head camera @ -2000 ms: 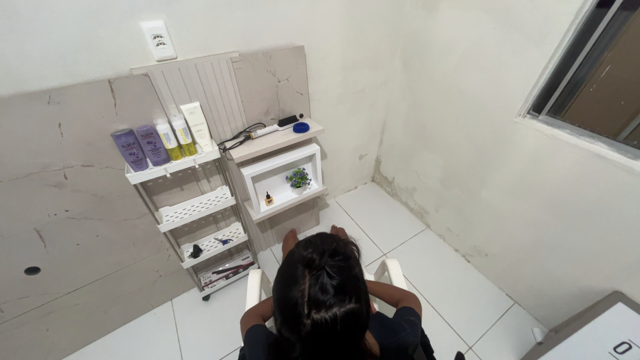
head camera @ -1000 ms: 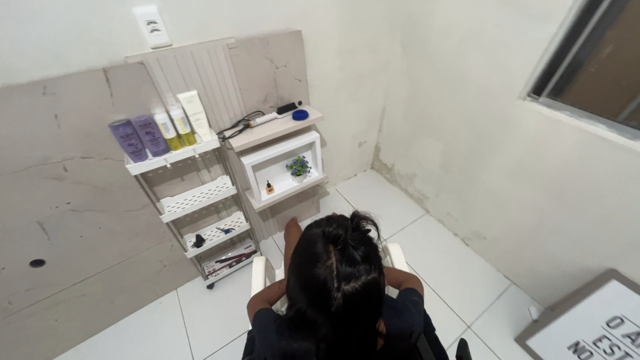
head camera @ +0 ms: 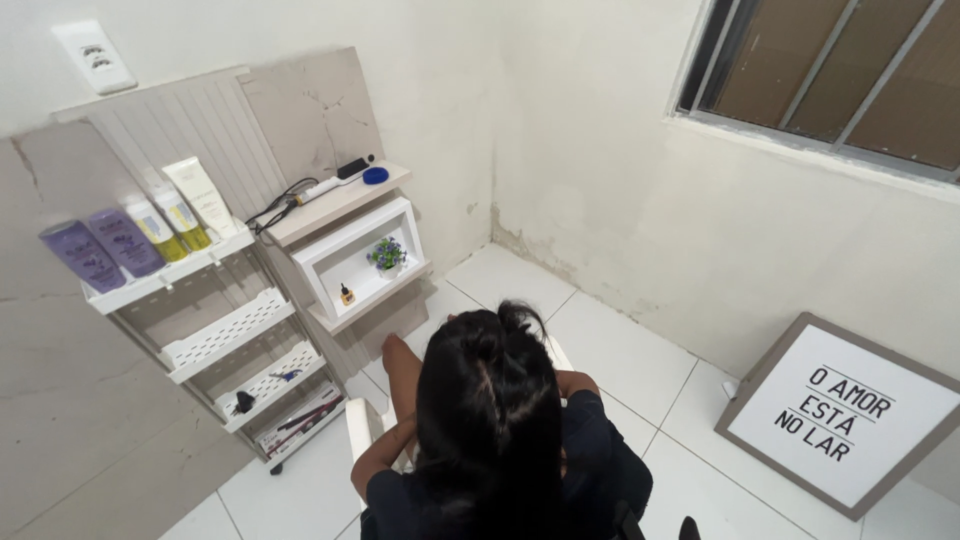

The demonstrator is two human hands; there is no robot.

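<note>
Neither my left hand nor my right hand shows in the head view. Just below the middle, a person with long dark hair [head camera: 487, 405] sits with their back to me in a white plastic chair [head camera: 364, 431]. Part of the hair is gathered in a loose bun [head camera: 523, 319] on top, and a parting runs down the back of the head. On the wall shelf [head camera: 330, 210] at the left lie a hair styling tool with a black cord [head camera: 319, 190], a black brush [head camera: 352, 166] and a round blue object [head camera: 376, 175].
A narrow white rolling cart [head camera: 172, 281] at the left holds purple bottles [head camera: 127, 244], yellow-and-white bottles and a cream tube [head camera: 199, 196]. A white box shelf [head camera: 360, 262] holds a small potted plant [head camera: 388, 256]. A framed sign [head camera: 840, 412] leans at the right, below a window [head camera: 832, 75].
The view has shifted, bringing more of the framed sign into sight. The seated person's head and hair sit differently, with the loose bun now showing on top.
</note>
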